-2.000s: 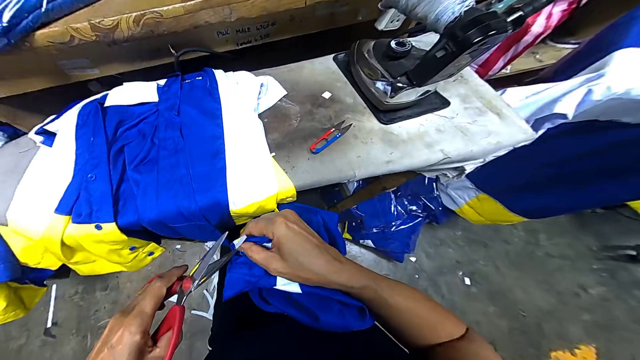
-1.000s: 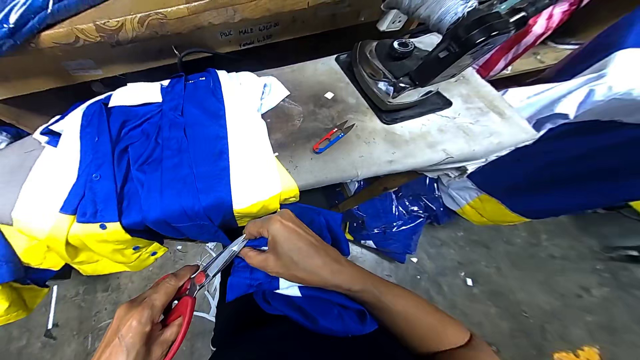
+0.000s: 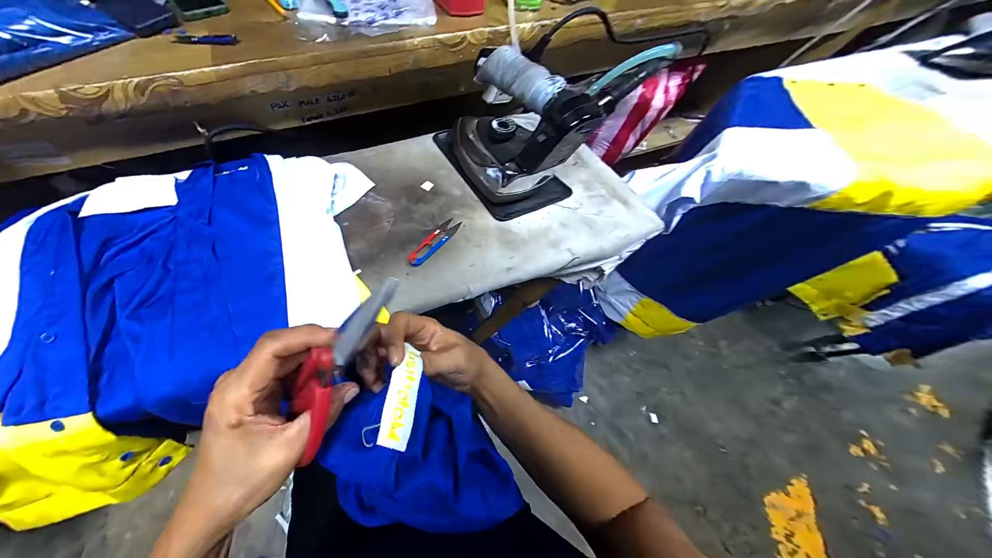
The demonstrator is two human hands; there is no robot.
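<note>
My left hand (image 3: pixel 260 411) holds red-handled scissors (image 3: pixel 318 387), their blurred blades pointing up and right and looking closed. Fingers of my right hand (image 3: pixel 434 349) pinch a blue cloth piece (image 3: pixel 442 473), a cap or pouch by its look, that hangs over my lap. A white strip with yellow lettering (image 3: pixel 401 399) lies on that cloth just below my right fingers, beside a thin wire-like loop. The scissor blades pass close to my right fingertips; whether they touch the cloth cannot be seen.
Blue, white and yellow shirts (image 3: pixel 225 271) lie at the left end of the ironing board (image 3: pixel 496 263). Thread snips (image 3: pixel 434 242) and an iron (image 3: pixel 504 159) on a dark pad rest there. Garments (image 3: pixel 721 225) hang at right, above plastic-wrapped blue packs (image 3: pixel 542 333). Behind runs a wooden shelf (image 3: pixel 256 70).
The scissors have risen from the cloth's left edge, and their blades now point more upward. The white lettered strip has come into view on the blue cloth. The view has shifted.
</note>
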